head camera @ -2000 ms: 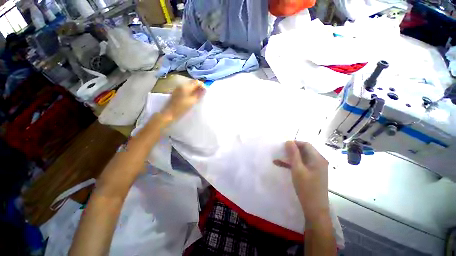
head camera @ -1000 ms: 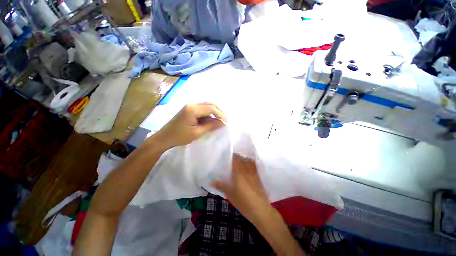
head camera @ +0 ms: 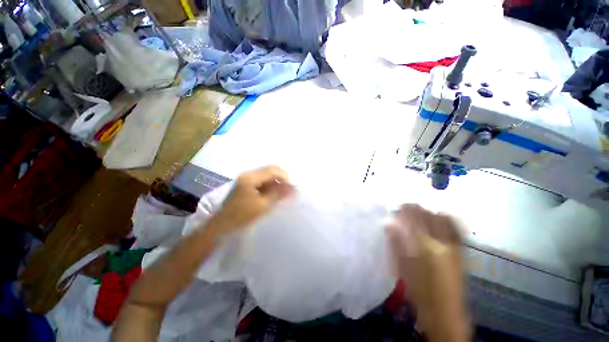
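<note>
A white garment piece [head camera: 314, 257] hangs in folds between my two hands over the table's front edge and my lap. My left hand [head camera: 257, 194] pinches its upper left edge. My right hand [head camera: 427, 234] is blurred by motion and holds its right side; the fingertips are partly hidden in the cloth. A bit of red shows beside the right wrist. The sewing machine head [head camera: 494, 127], white with a blue stripe, stands right of and beyond the cloth, with nothing of this piece at its needle.
Light-blue cloth [head camera: 257, 70] lies at the back left of the white table [head camera: 300, 120]. White and red garments [head camera: 380, 53] are heaped behind the machine. White, green and red pieces [head camera: 120, 287] lie left of my lap. A dark tray [head camera: 594, 297] is at the right edge.
The cloth has come off the table top towards me and now hangs bunched. My hands have moved apart, the right one rightwards and up. The view has shifted slightly.
</note>
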